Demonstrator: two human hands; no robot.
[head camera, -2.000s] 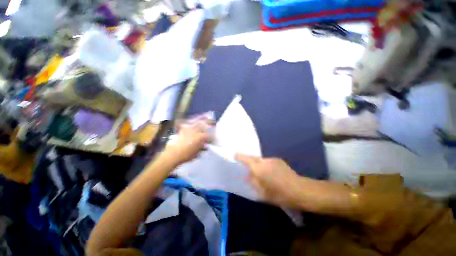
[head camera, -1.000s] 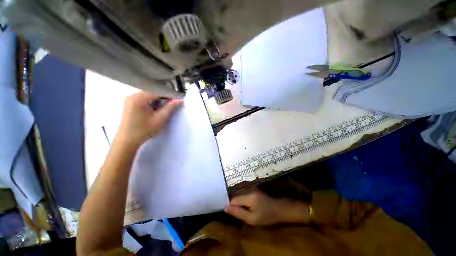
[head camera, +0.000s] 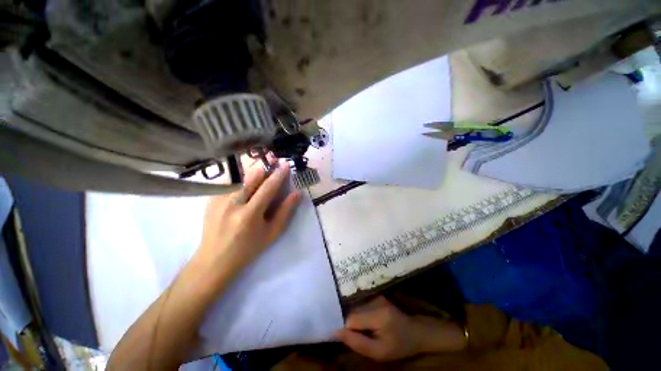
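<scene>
A white cloth piece (head camera: 290, 290) lies on the table under the front of the sewing machine (head camera: 341, 51), with a thin dark line along its right edge. My left hand (head camera: 250, 210) lies on it, fingertips beside the presser foot (head camera: 268, 161); the fingers look flat on the cloth, not closed round it. My right hand (head camera: 377, 330) pinches the cloth's near right corner at the table's front edge. The needle tip is hidden by the fingers and machine parts.
Thread snips (head camera: 471, 133) lie right of the needle by a white cut piece (head camera: 395, 130). Stacked pale pieces (head camera: 580, 138) with a grey curved edge lie farther right. Dark fabric (head camera: 51, 253) is at the left. Printed scale (head camera: 435, 232) runs along the front. Strips hang at the right edge.
My left hand has moved right and spread flat near the presser foot, where it had held the cloth's left side. My right hand still holds the near corner. The view has shifted closer to the machine head.
</scene>
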